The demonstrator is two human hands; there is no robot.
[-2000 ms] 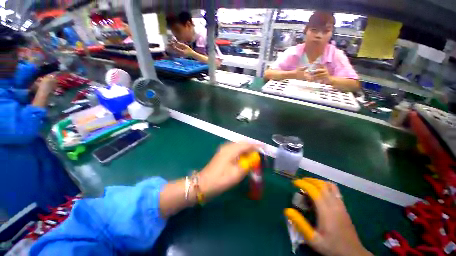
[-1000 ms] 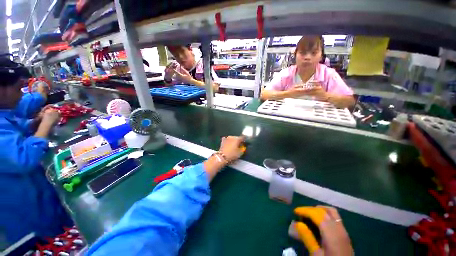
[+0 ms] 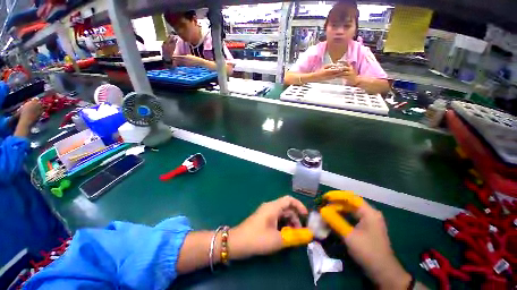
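Observation:
My left hand (image 3: 271,226) and my right hand (image 3: 360,232), with yellow-orange finger cots, meet in front of me. A small pale glossy unit (image 3: 318,225) is between their fingertips; its details are blurred. Both hands seem to touch it. A crumpled white wipe (image 3: 322,264) lies on the green mat just below the hands. A translucent dispenser bottle (image 3: 307,177) with its metal lid flipped open stands behind them. A red clamp (image 3: 174,172) with a dark unit (image 3: 195,162) at its end lies on the mat to the left.
A phone (image 3: 111,176), a green tray (image 3: 85,164) and a small fan (image 3: 143,110) are at the left. Red clamps (image 3: 490,249) are heaped at the right. A white strip (image 3: 238,153) crosses the bench. Two people in pink sit opposite; a person in blue is at the left.
My left hand has come back from the far side of the white strip to my right hand. The red clamp, held by my left hand earlier, now lies uncovered on the mat.

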